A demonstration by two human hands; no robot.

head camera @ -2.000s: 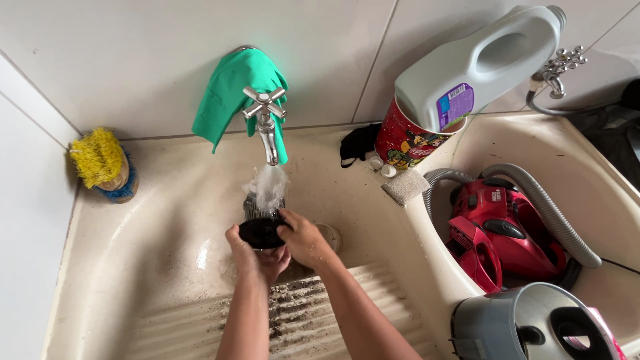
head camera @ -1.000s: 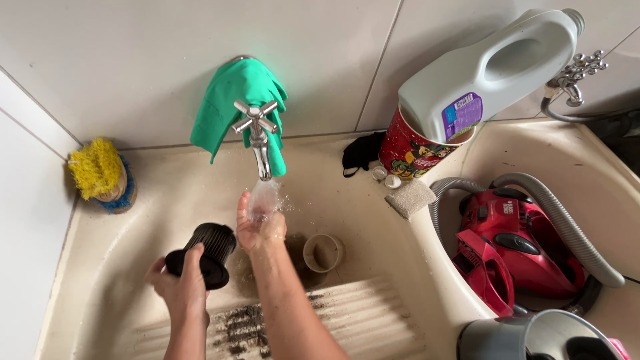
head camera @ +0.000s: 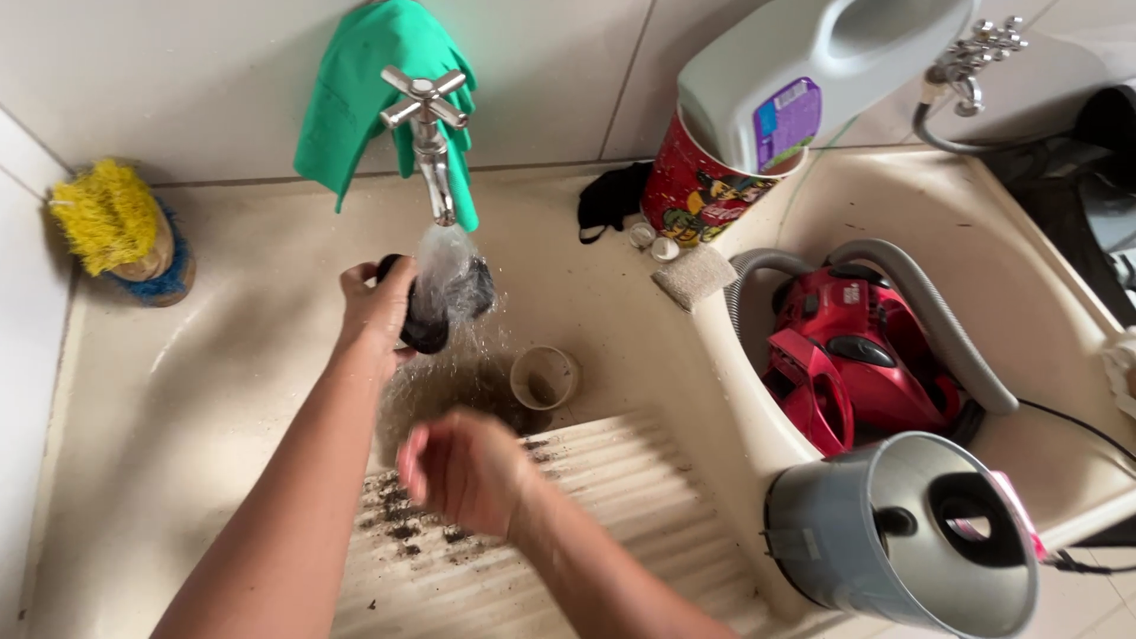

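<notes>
My left hand (head camera: 382, 306) grips a black pleated vacuum filter (head camera: 426, 319) by its round end, under the running water of a chrome tap (head camera: 432, 160). Water splashes over the pleated part and partly hides it. My right hand (head camera: 466, 475), blurred, is empty with bent fingers, over the ribbed washboard slope (head camera: 621, 497) of the sink. Dark wet dirt lies on those ribs. A small round cup-like piece (head camera: 541, 378) rests in the murky water at the bottom of the basin.
A green rubber glove (head camera: 382, 80) drapes behind the tap. Brushes (head camera: 120, 226) stand at left. To the right are a red bucket (head camera: 692, 191) holding a grey plastic jug (head camera: 754, 80), a scrubbing sponge (head camera: 695, 277), a red vacuum cleaner (head camera: 852, 337) in the second basin and a grey canister (head camera: 825, 524) on the rim.
My left hand has brought the filter from the left into the water stream. My right hand has left the stream and moved down toward the ribbed slope. The view has shifted closer.
</notes>
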